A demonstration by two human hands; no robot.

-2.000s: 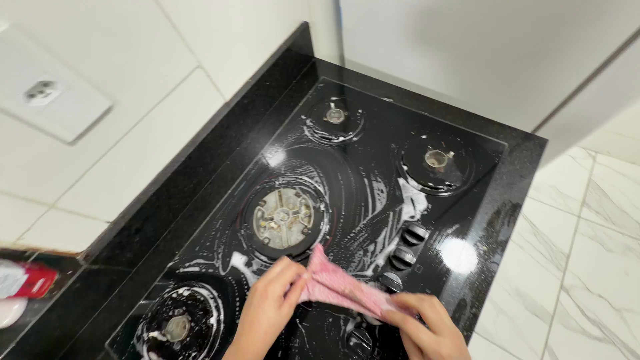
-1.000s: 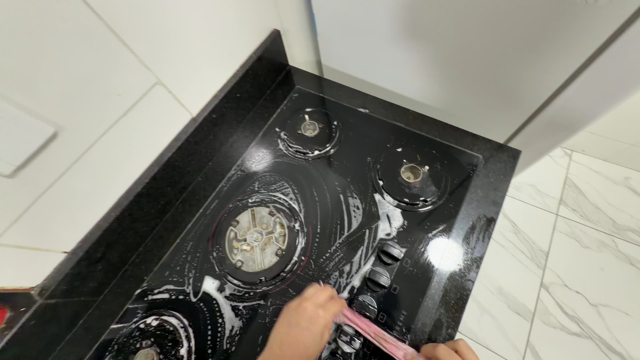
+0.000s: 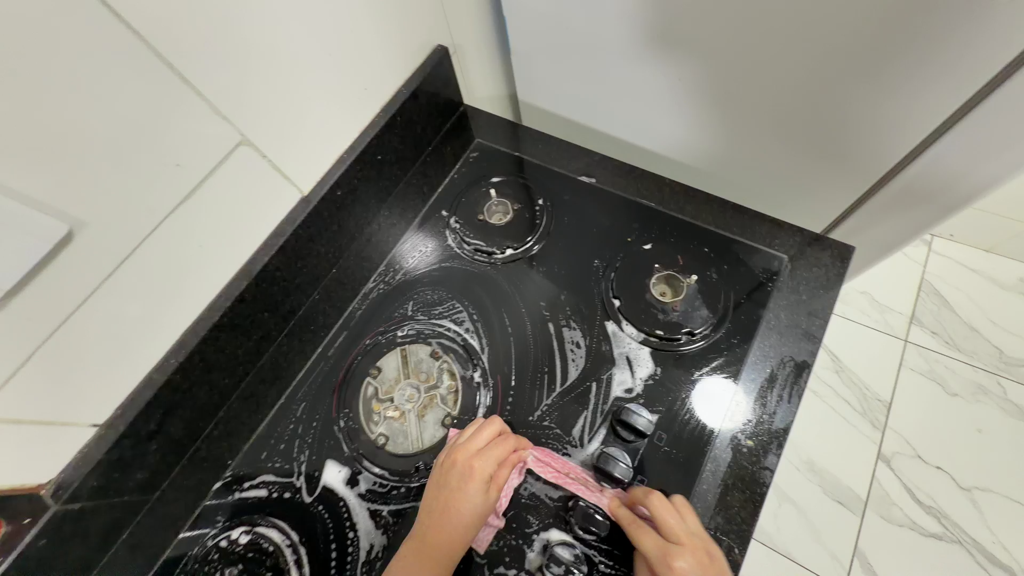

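My left hand point(image 3: 472, 480) grips one end of a pink cloth point(image 3: 564, 472) just below the large central burner base point(image 3: 410, 398). The other end is pinched in the fingers of my right hand point(image 3: 672, 532), beside the control knobs point(image 3: 614, 465). The cloth is stretched between both hands across the knob row, and part of it hangs down by my left hand. Streaks of white foam point(image 3: 630, 364) lie on the black glass cooktop point(image 3: 552, 304). Its burners have no caps or grates on them.
Two smaller burner bases point(image 3: 498, 211) point(image 3: 668, 286) sit toward the far edge, and a foamy burner point(image 3: 248, 552) is at lower left. A black stone backsplash point(image 3: 240, 328) runs along the tiled wall. Beyond the counter stand a pale smooth panel point(image 3: 680, 96) and marbled floor tiles point(image 3: 912, 448).
Both hands still hold the pink cloth. Since a second ago, more of the cloth shows by my left hand, which is nearer the central burner.
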